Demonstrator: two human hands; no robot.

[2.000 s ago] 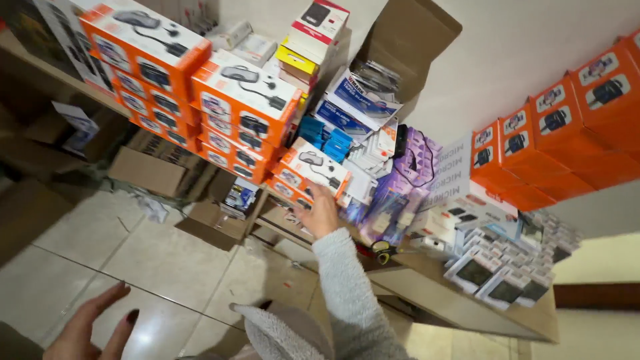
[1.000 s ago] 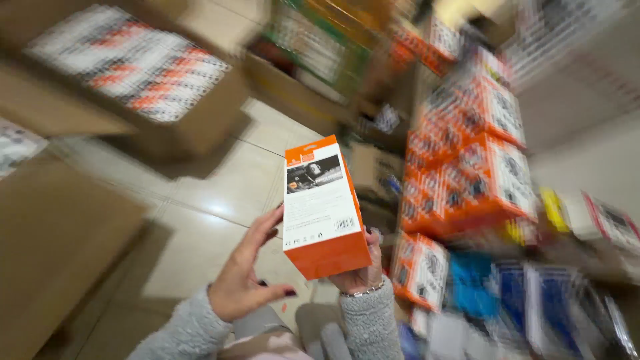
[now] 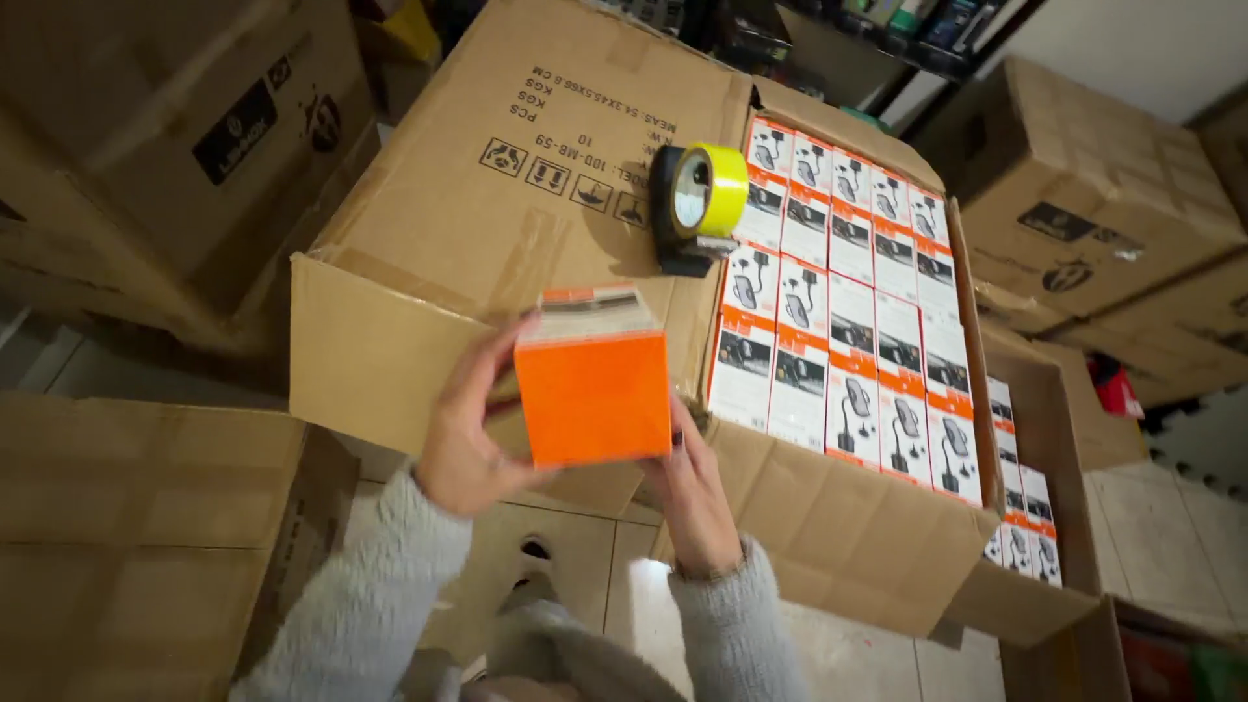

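Between both hands is an orange and white product box point(image 3: 593, 400), its plain orange end turned toward me. My left hand point(image 3: 478, 429) grips its left side, with the thumb under the lower corner. My right hand point(image 3: 690, 483) holds its right side and lower edge. Just beyond and to the right stands a carton point(image 3: 838, 517) filled with rows of similar orange and white boxes point(image 3: 801, 312) that show pictures of a phone holder. On its folded-out flap point(image 3: 458, 195) rests a tape dispenser point(image 3: 671, 219) with a roll of yellow tape point(image 3: 717, 190).
A second carton point(image 3: 1038, 390) with more such boxes stands behind the full one at the right. Closed cartons point(image 3: 1102, 224) are stacked at the back right and others point(image 3: 195, 146) at the left. Another carton point(image 3: 136, 526) is at the lower left, above the tiled floor point(image 3: 546, 546).
Two seconds ago my right hand was at a box on the shelf; one second ago both hands were at a box. The view has swung to the open carton, and the box's orange end now faces me.
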